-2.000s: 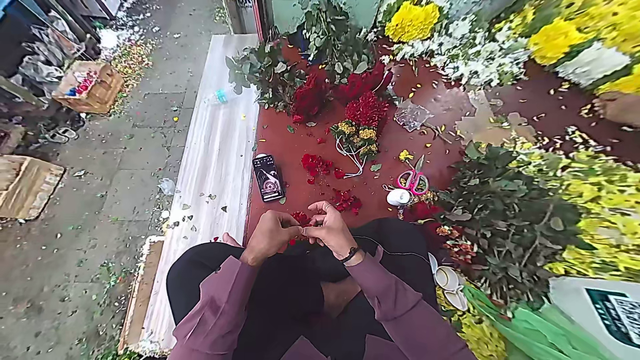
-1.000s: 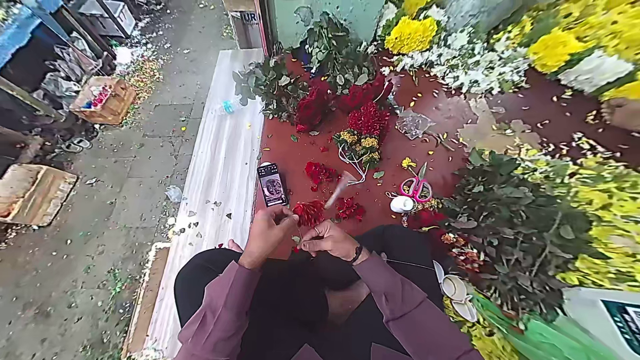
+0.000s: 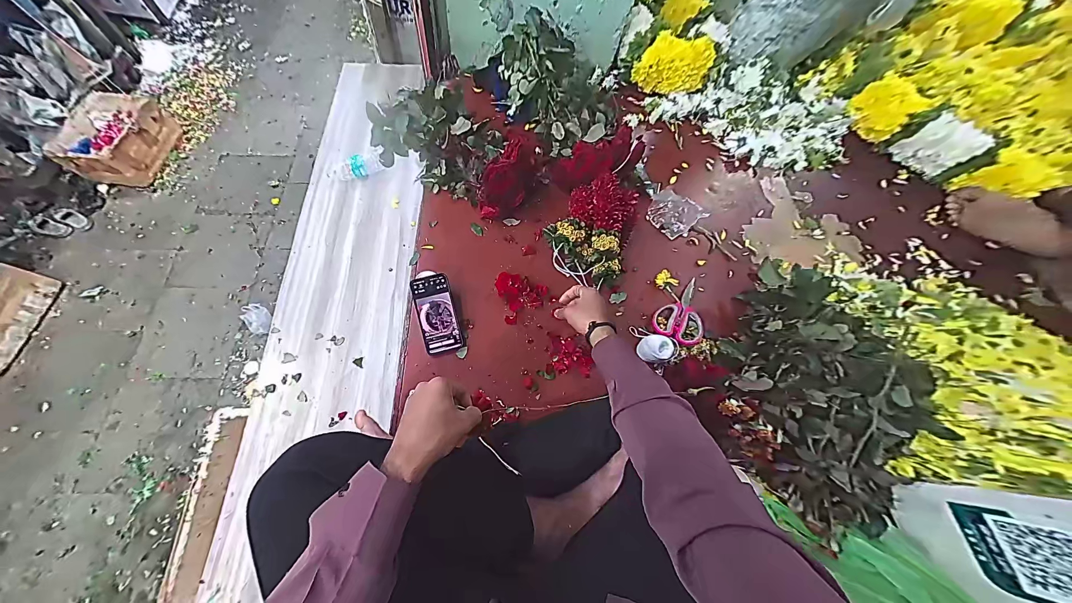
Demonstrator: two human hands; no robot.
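Observation:
My left hand is pinched on a pale thread beside small red flowers, above my lap. My right hand reaches over the red mat, fingers bent, near the white strings of a bunch of yellow flowers; whether it holds anything is too small to tell. Loose red petals lie left of it, more red flowers just below it. Pink-handled scissors and a white thread spool rest to its right. A smartphone with a lit screen lies at the mat's left edge.
Red flower bunches with leafy stems lie ahead. Dark green foliage and a heap of yellow flowers fill the right. Another person's bare foot shows at far right. A white board borders the mat on the left, beside the paved ground.
My hands, close together earlier, are now apart. The right hand has moved forward towards the yellow bunch, and the left is lower near my lap. A pale object near the petals one second ago is out of sight.

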